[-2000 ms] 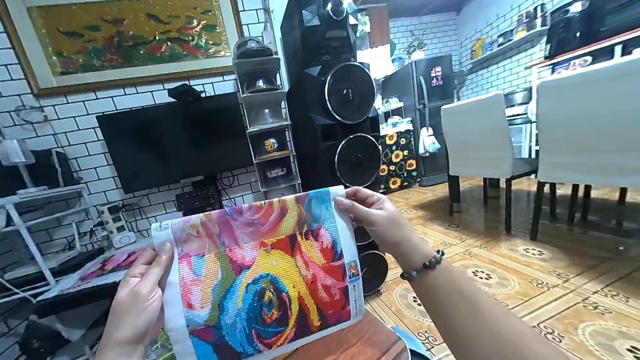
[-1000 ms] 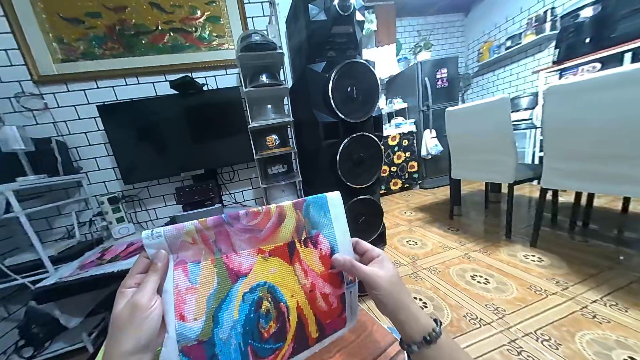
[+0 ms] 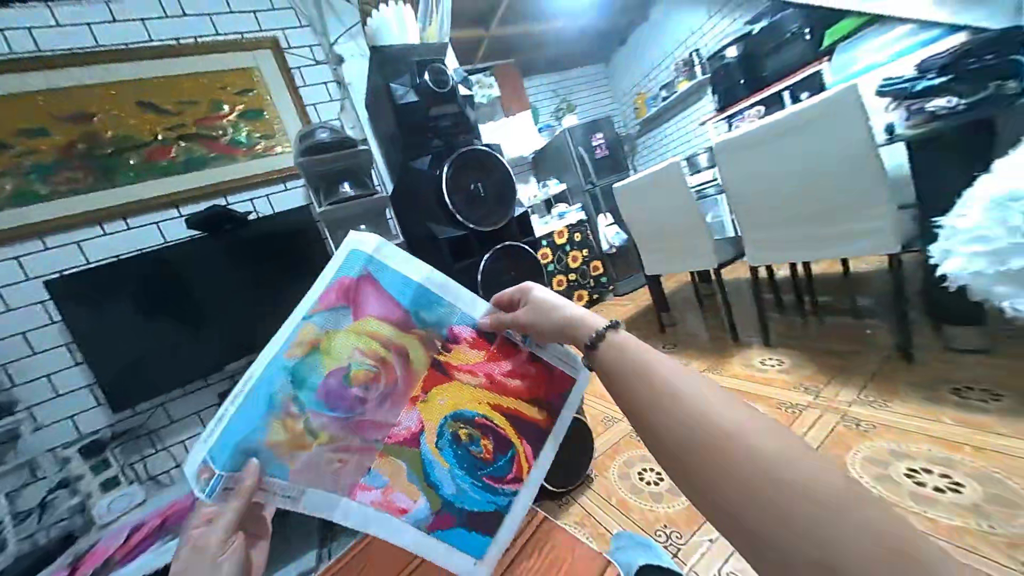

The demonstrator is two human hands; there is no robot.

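Note:
A rose-patterned diamond painting canvas [image 3: 384,392] with a white border is held up at a tilt in front of me. Its right part is covered in bright, grainy beads, while the left part shows a paler, smoother print. My left hand [image 3: 228,524] pinches the lower left corner, thumb on the front. My right hand [image 3: 532,312] grips the upper right edge between thumb and fingers; a dark beaded bracelet [image 3: 600,340] is on that wrist. Below the canvas, part of a reddish-brown wooden surface [image 3: 384,556] shows.
Behind the canvas stand a black tower speaker [image 3: 432,160] and a dark flat television [image 3: 184,296]. A framed picture [image 3: 144,136] hangs on the brick-patterned wall. White-covered chairs [image 3: 808,176] stand on the tiled floor [image 3: 768,424] at the right. Pink material [image 3: 136,540] lies at lower left.
The canvas has been opened out and turned; its paler printed part, mostly out of sight before, now shows. My right hand is higher relative to my left. The view has tilted.

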